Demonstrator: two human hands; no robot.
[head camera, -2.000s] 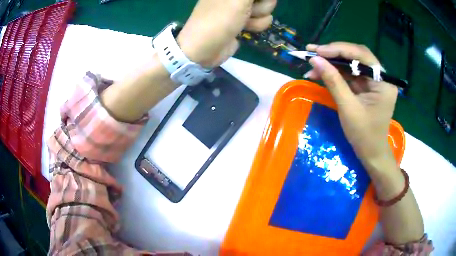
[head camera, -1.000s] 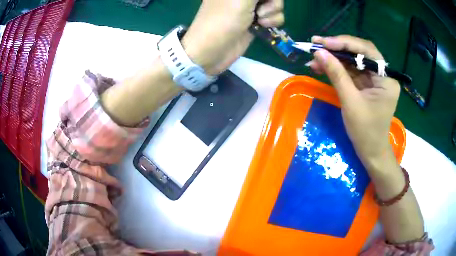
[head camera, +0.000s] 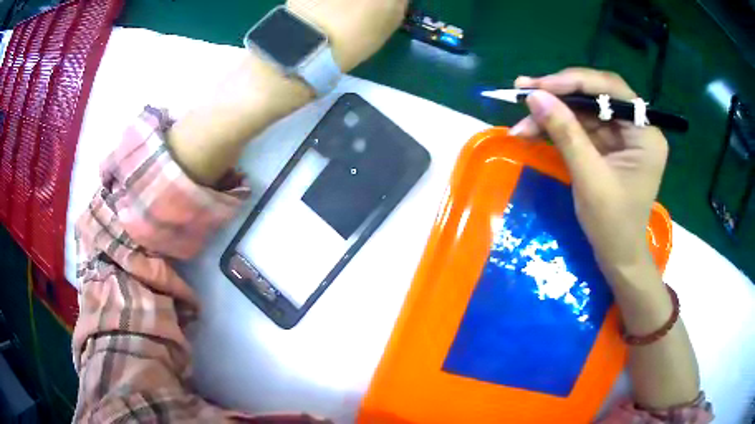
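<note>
My right hand (head camera: 600, 157) holds a slim black pen-like tool (head camera: 579, 103) with white bands, its pale tip pointing left above the orange tray's far end. A blue sheet (head camera: 517, 315) with bright white patches lies in the orange tray (head camera: 414, 356). My left hand (head camera: 360, 29) is at the top edge, partly cut off, its fingers mostly hidden. A small circuit board (head camera: 439, 31) shows just right of it; whether the fingers touch it I cannot tell. A dark phone frame (head camera: 364, 157) with a white-looking opening lies on the white sheet below my left wrist.
A red ribbed tray (head camera: 50, 141) stands at the left edge. Thin black phone frames lie on the green mat (head camera: 513, 41), one at the top right (head camera: 641, 41) and one at the right edge (head camera: 733, 170). The white sheet (head camera: 273, 373) lies under the orange tray.
My left hand has moved up and left, and its wrist has turned so the watch face shows. The circuit board is now farther from the tool tip. My right hand has barely moved.
</note>
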